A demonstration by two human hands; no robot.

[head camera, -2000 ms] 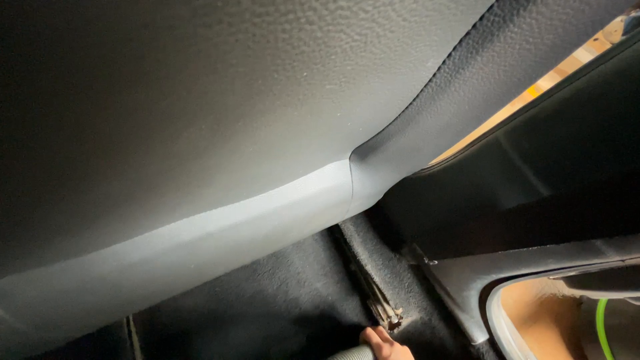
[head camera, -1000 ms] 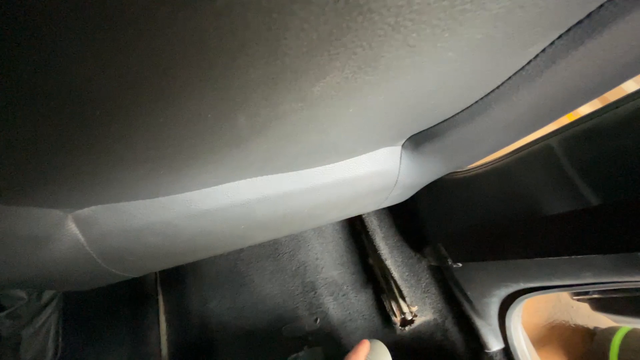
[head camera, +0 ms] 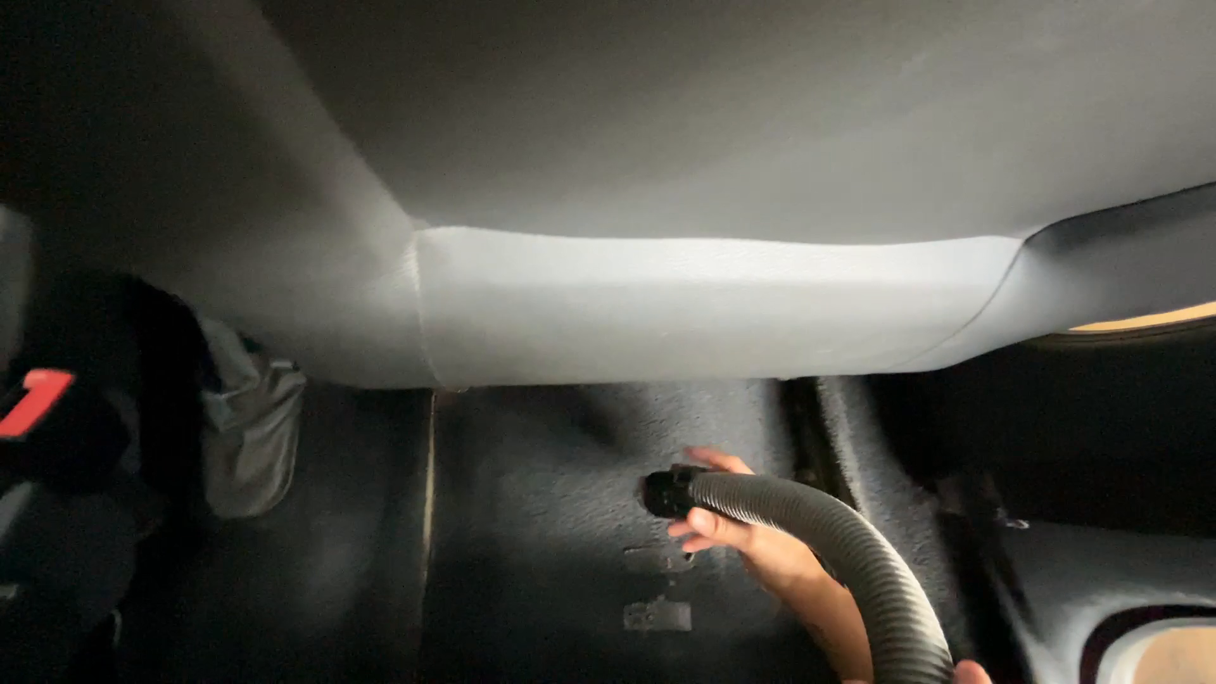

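Observation:
A ribbed grey vacuum hose (head camera: pixel 879 560) curves up from the bottom edge to a black end fitting (head camera: pixel 668 492) over the dark carpeted car floor (head camera: pixel 551 475). My right hand (head camera: pixel 727 527) grips the hose just behind this fitting, with digits on both sides and the forearm running down behind the hose. At the bottom edge, fingertips of my left hand (head camera: pixel 971 673) lie against the hose's right side; the rest of that hand is cut off. Whether the fitting touches the carpet cannot be told.
A pale grey car seat (head camera: pixel 712 304) spans the view above the floor. At the left are a red seat-belt buckle button (head camera: pixel 36 401) and a hanging grey fabric item (head camera: pixel 252 437). A metal floor bracket (head camera: pixel 657 615) lies below the fitting. Dark door trim (head camera: pixel 1064 427) bounds the right.
The hose and my right hand have come farther into view over the floor, where only fingertips showed at the bottom edge before. The view has swung left.

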